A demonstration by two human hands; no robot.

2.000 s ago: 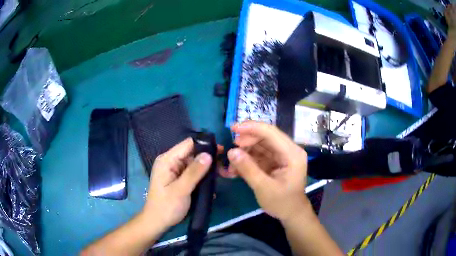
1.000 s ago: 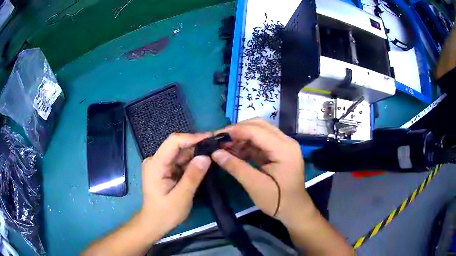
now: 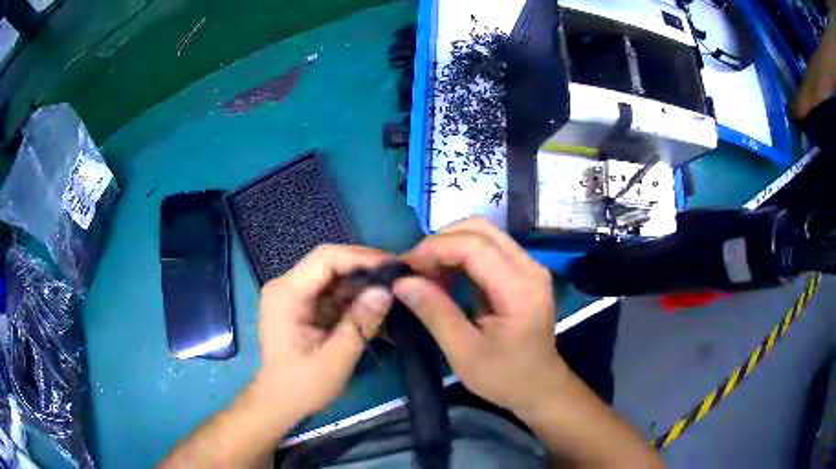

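A long curved black headband [image 3: 423, 394] hangs down from between my hands toward the bottom edge. My left hand [image 3: 316, 321] holds its upper end between thumb and fingers. My right hand [image 3: 486, 307] pinches the same end from the other side with thumb and fingertips. The held end is dark and blurred, so its small parts cannot be told apart. The two hands nearly touch.
A perforated black tray [image 3: 289, 215] and a smartphone [image 3: 197, 275] lie left. Beyond are a blue tray [image 3: 419, 137] with scattered screws [image 3: 472, 101], a screw feeder [image 3: 642, 119] and an electric screwdriver [image 3: 683, 261]. Bags [image 3: 60, 183] lie far left. Another person's arm [image 3: 819, 78] shows upper right.
Both hands have come together at the band's end, which was held more upright with the right hand apart. A thin wire seen over my right hand a second ago no longer shows there.
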